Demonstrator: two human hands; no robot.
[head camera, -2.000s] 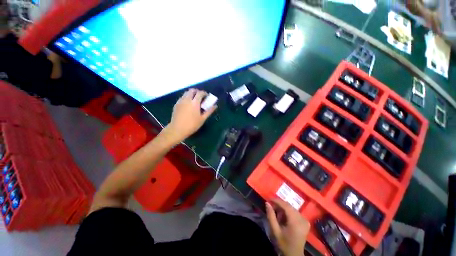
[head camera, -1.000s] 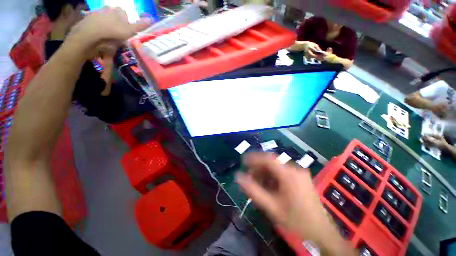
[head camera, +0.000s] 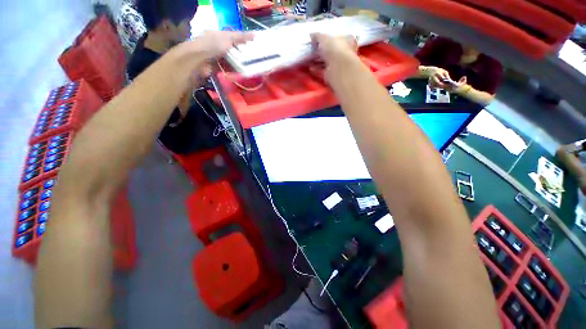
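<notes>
A white keyboard (head camera: 283, 50) is above a red tray (head camera: 276, 96) that lies over the top of the monitor (head camera: 308, 148). My left hand (head camera: 221, 48) is at the keyboard's left end and holds it; its fingers are partly hidden. My right hand (head camera: 334, 48) grips the keyboard's near edge around its middle. A thin cord hangs from the keyboard's left end. My right forearm hides part of the monitor and bench.
A red tray of black phones (head camera: 530, 276) lies on the green bench, lower right. White-labelled black units (head camera: 367, 203) lie below the monitor. Red stools (head camera: 228, 273) and stacked phone trays (head camera: 48, 160) stand left. A person (head camera: 170, 61) sits at the upper left; others are opposite.
My right hand has moved up from above the bench onto the keyboard. My left hand is now on the keyboard's left end. The view has shifted, and the keyboard looks raised off the tray.
</notes>
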